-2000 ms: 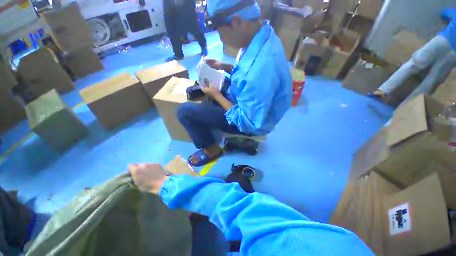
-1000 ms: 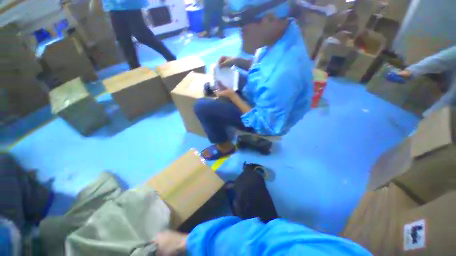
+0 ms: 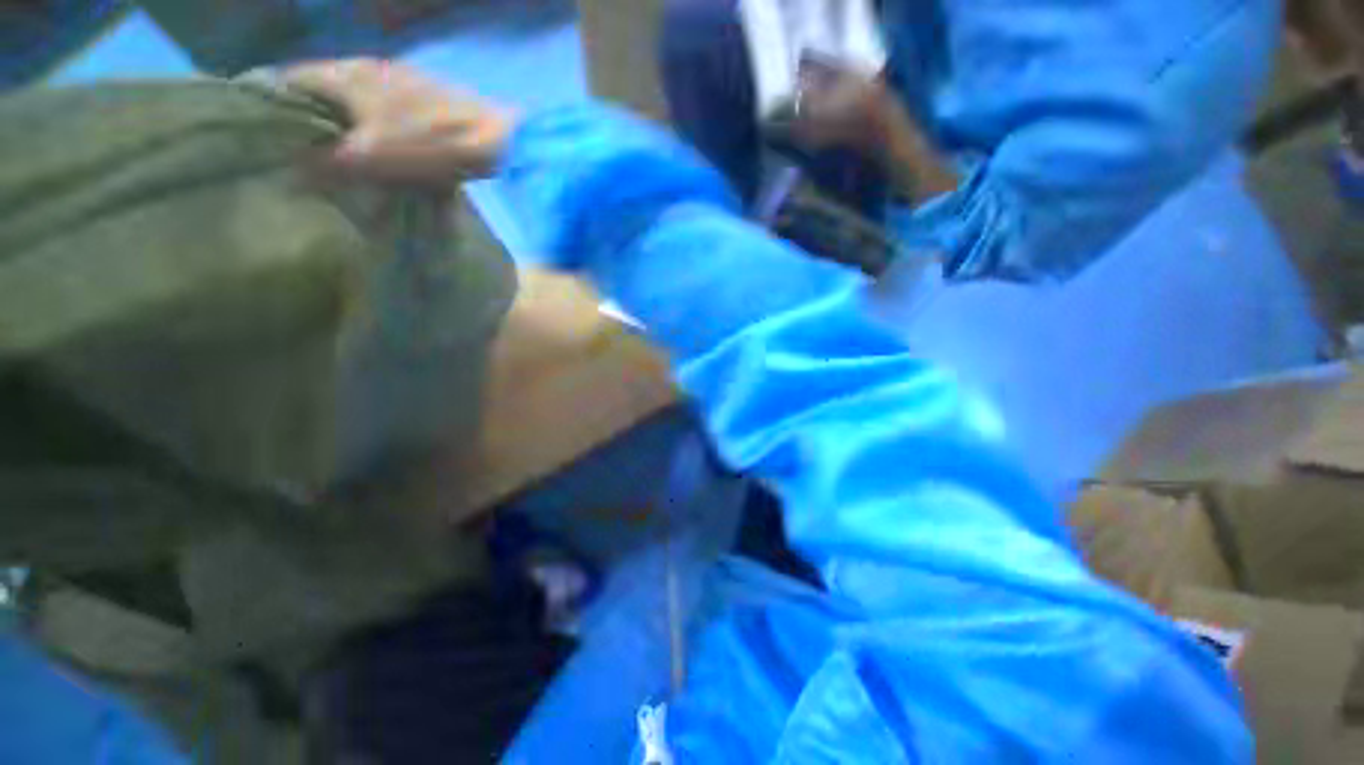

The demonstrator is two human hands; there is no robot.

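Note:
My right hand [image 3: 397, 123] grips the upper edge of the grey-green woven sack [image 3: 195, 284], which is raised and spread across the left of the view. The tan carton [image 3: 576, 381] shows at the sack's right side; the sack covers its left part, and whether the carton is inside the sack cannot be told. The picture is blurred. My left hand is not visible; only a bit of blue sleeve shows at the lower left corner.
A person in a blue smock [image 3: 1092, 120] sits close ahead at the upper right, hands near a white item. Tan cartons with open flaps [image 3: 1301, 523] stand at the right. Blue floor [image 3: 1122, 329] shows between them.
My right hand has risen and moved left with the sack, which now spreads wider over the carton. The view has tilted down and closer.

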